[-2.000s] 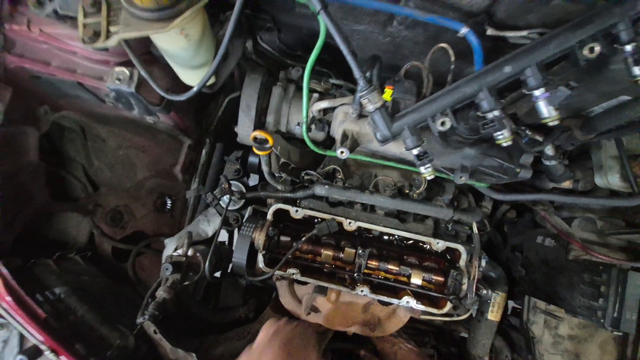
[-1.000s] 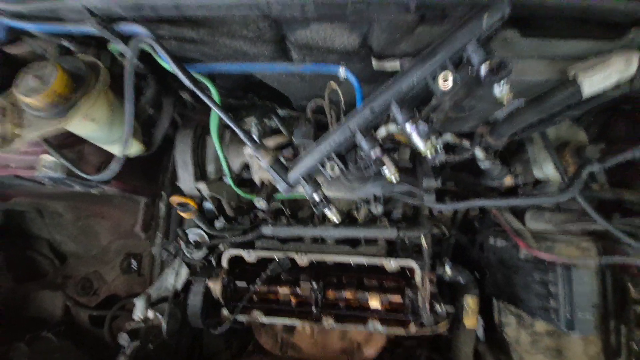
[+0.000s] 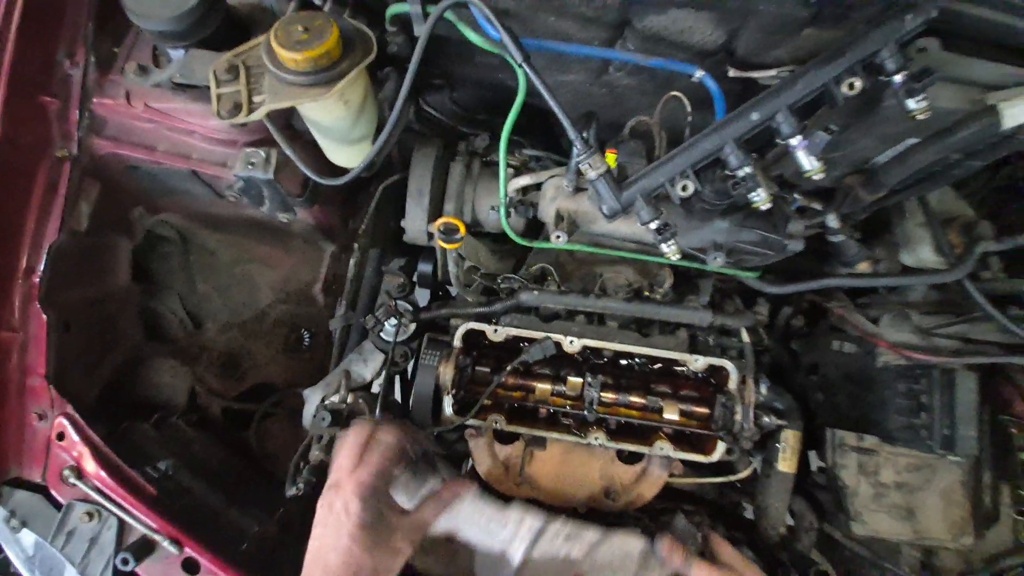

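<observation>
My left hand (image 3: 364, 500) is at the bottom centre, blurred, its fingers on the left end of a long greyish-white piece (image 3: 544, 536), perhaps cloth or a cover. At the other end of that piece my right hand (image 3: 708, 556) shows only its fingers at the frame's bottom edge. Just beyond lies the engine's open cylinder head (image 3: 596, 440), its oily camshaft (image 3: 616, 396) exposed. A rusty exhaust manifold heat shield (image 3: 560, 472) sits in front of it. A black connector on a cable (image 3: 538, 350) lies across the head's left part.
Behind the head, a fuel rail (image 3: 768, 108) with several injectors lies at a slant. A yellow-ringed dipstick (image 3: 450, 232), a green hose (image 3: 512, 144), a blue hose (image 3: 608, 54) and a yellow-capped reservoir (image 3: 340, 120) are around it. The battery (image 3: 900, 488) is at right, the red fender (image 3: 24, 240) at left.
Two seconds ago one hand showed at the bottom edge; one second ago none did. Now both hands are in view with the greyish-white piece between them. The view has shifted.
</observation>
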